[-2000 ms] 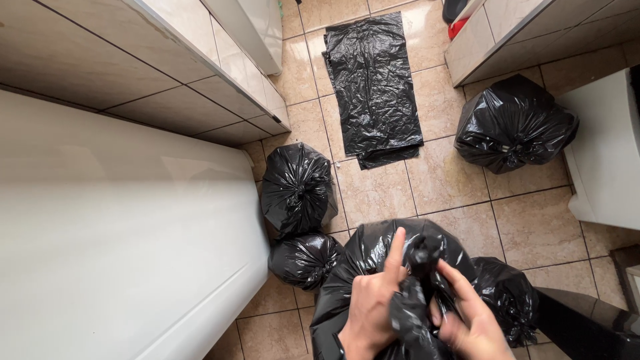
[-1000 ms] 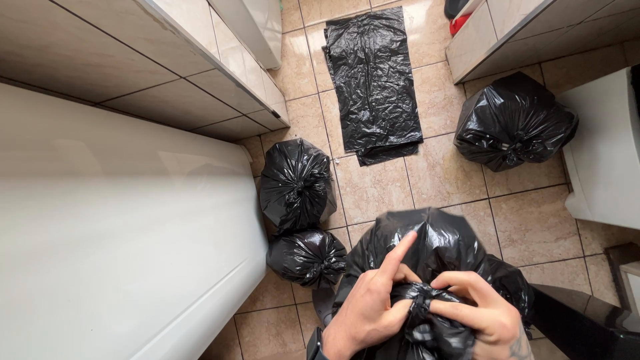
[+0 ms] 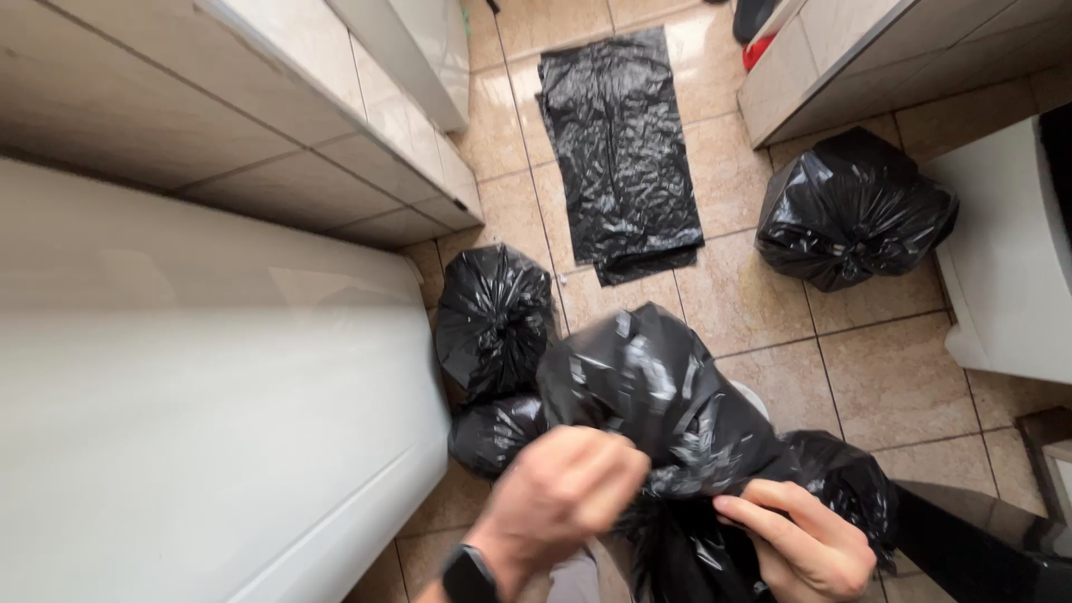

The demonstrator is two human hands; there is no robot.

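A full black plastic garbage bag (image 3: 662, 394) is in front of me at the lower centre, its loose neck hanging toward me below the hands. My right hand (image 3: 808, 536) pinches the plastic near the neck between thumb and fingers. My left hand (image 3: 574, 481), blurred and with a dark watch at the wrist, is closed at the bag's left side; whether plastic is in its fingers cannot be told. Flat, empty black bags (image 3: 620, 159) lie stacked on the tiled floor beyond.
Tied full black bags stand by the white bathtub (image 3: 209, 402): a larger one (image 3: 498, 322) and a smaller one (image 3: 498, 435). Another tied bag (image 3: 854, 209) is beside a white cabinet (image 3: 1009, 251) at right. One more bag (image 3: 842, 486) sits right of my hands. Tiled wall edges flank the floor.
The hands were together at the gathered neck of the bag; now they are apart, the left one further left. The bag has tilted and its body leans to the upper left.
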